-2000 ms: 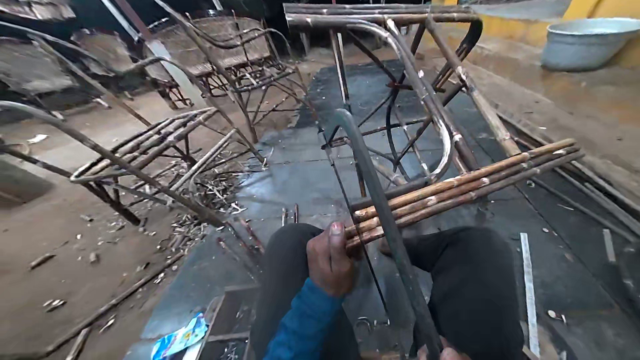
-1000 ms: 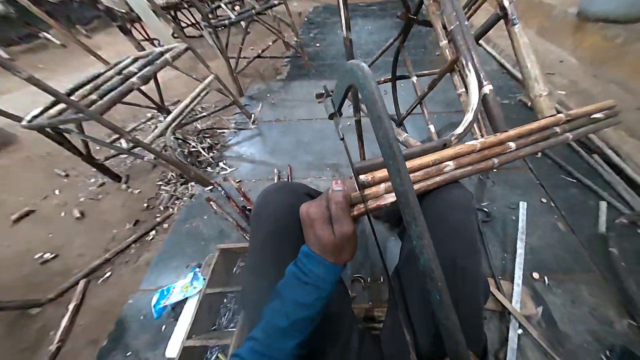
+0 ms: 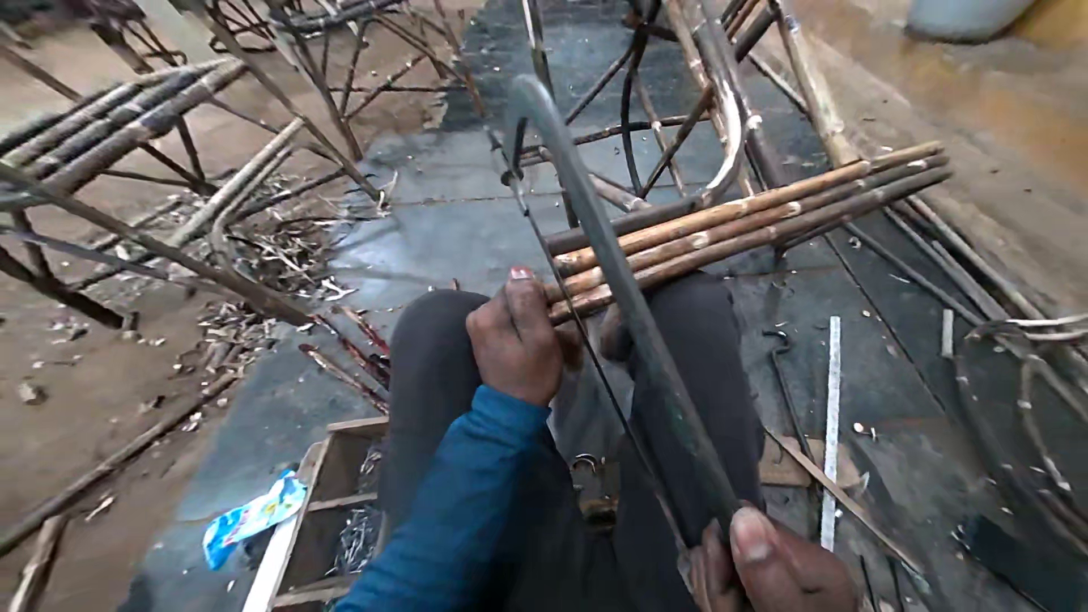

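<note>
My left hand [image 3: 518,340] is closed on the near ends of several cane poles [image 3: 765,217], which lie side by side across my right thigh. In my right hand [image 3: 765,561], at the bottom, is the lower end of a hacksaw [image 3: 633,297] with a dark metal frame. The saw stands steeply, and its thin blade crosses the poles just right of my left fist. Whether the blade touches them I cannot tell. Behind the poles is a cane furniture frame [image 3: 722,102] with bent members.
On the left stands a cane stool frame [image 3: 127,119] above scattered offcuts [image 3: 272,246]. A wooden box of nails [image 3: 314,510] and a blue packet [image 3: 255,514] lie lower left. A metal ruler [image 3: 831,433] and long canes [image 3: 977,263] are at right; a metal tub [image 3: 969,17] stands at upper right.
The view has tilted down, bringing more of my right hand into sight on the saw. My left hand keeps its hold on the cane poles.
</note>
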